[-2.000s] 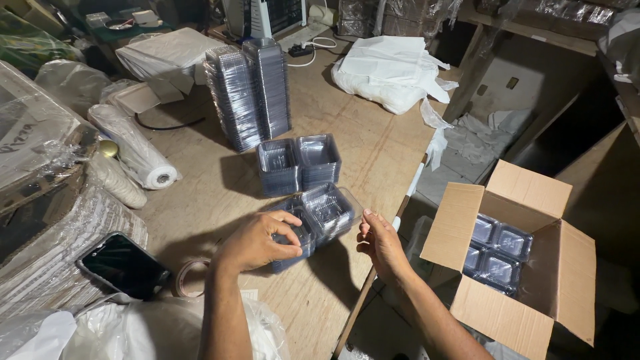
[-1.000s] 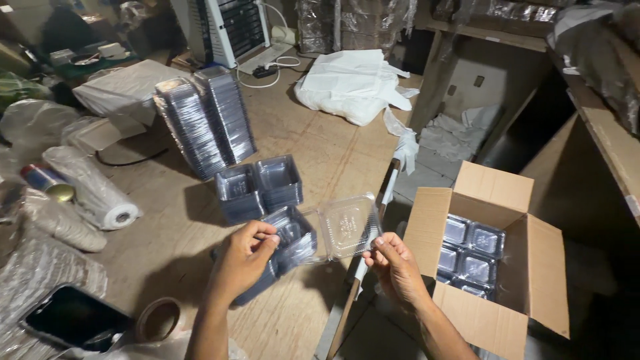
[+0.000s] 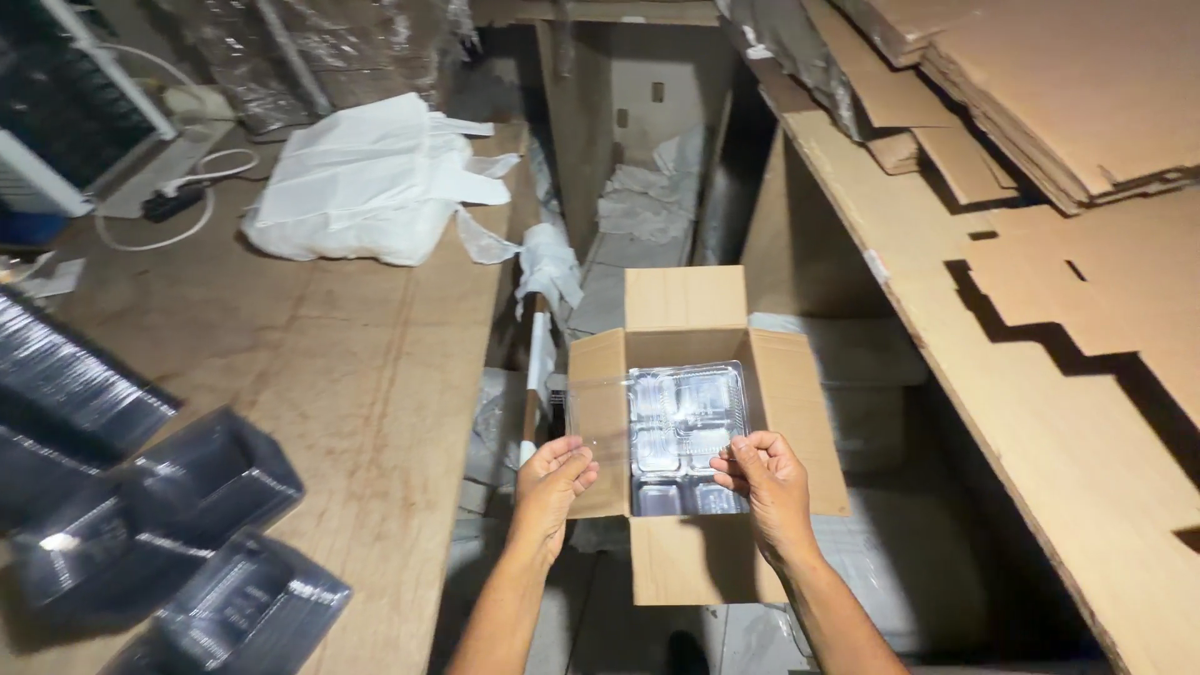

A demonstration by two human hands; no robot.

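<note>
Both hands hold an unfolded clear plastic clamshell container above an open cardboard box. My left hand pinches the near left edge of one half, which overlaps the box's left flap. My right hand grips the near right edge of the other half, over the box opening. Below it, more clear containers lie inside the box. On the wooden table at the left stand nested stacks of containers, partly cut off by the frame.
A white plastic bag bundle lies on the wooden table, behind the stacks. A cable runs near its far left corner. At the right, flattened cardboard sheets rest on a wooden shelf. The box stands low between table and shelf.
The view has swung right. Both hands have moved from the stacks on the table to above the cardboard box, carrying a container. One second ago its lid stood raised beside the stack.
</note>
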